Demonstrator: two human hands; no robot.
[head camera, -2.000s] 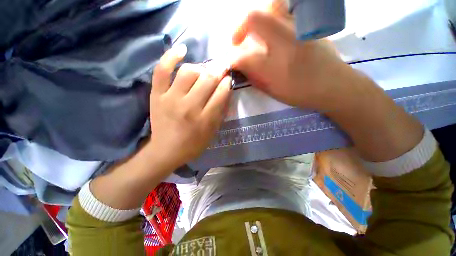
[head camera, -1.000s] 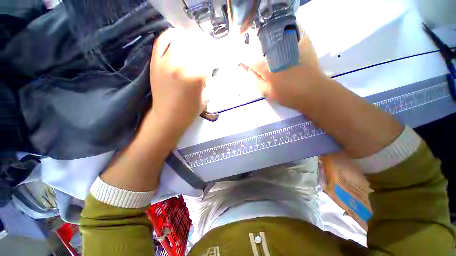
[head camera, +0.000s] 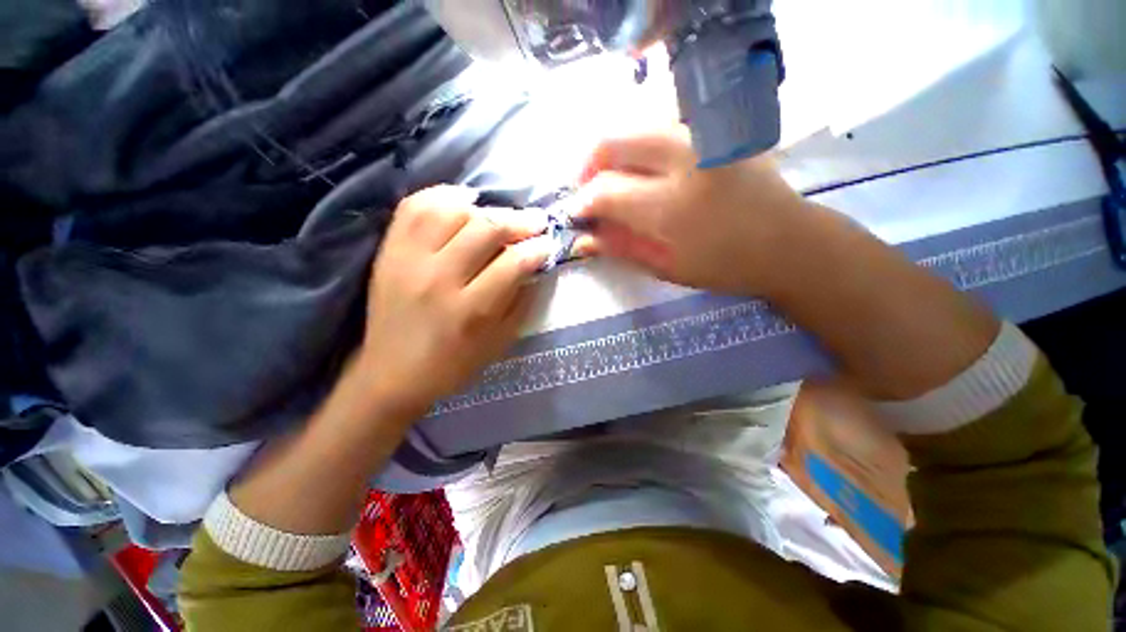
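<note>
My left hand and my right hand meet over the white table, just in front of the sewing machine head. The fingers of both pinch a small bunched piece of dark and pale cloth between them. It seems joined to the dark grey cloth heaped at the left, though the hands partly hide the join. The right fingers are blurred. A dark grey ribbed attachment hangs beside the needle area, above my right hand. Glare washes out the needle area.
The table's grey front edge bears a ruler scale. Scissors lie at the far right. Pale cloth hangs at lower left. A red basket and a cardboard box are below the table, by my lap.
My left hand has moved down and away from the needle area, and the dark cloth has shifted with it. My right hand has drawn in beside it, the bunched cloth now between them.
</note>
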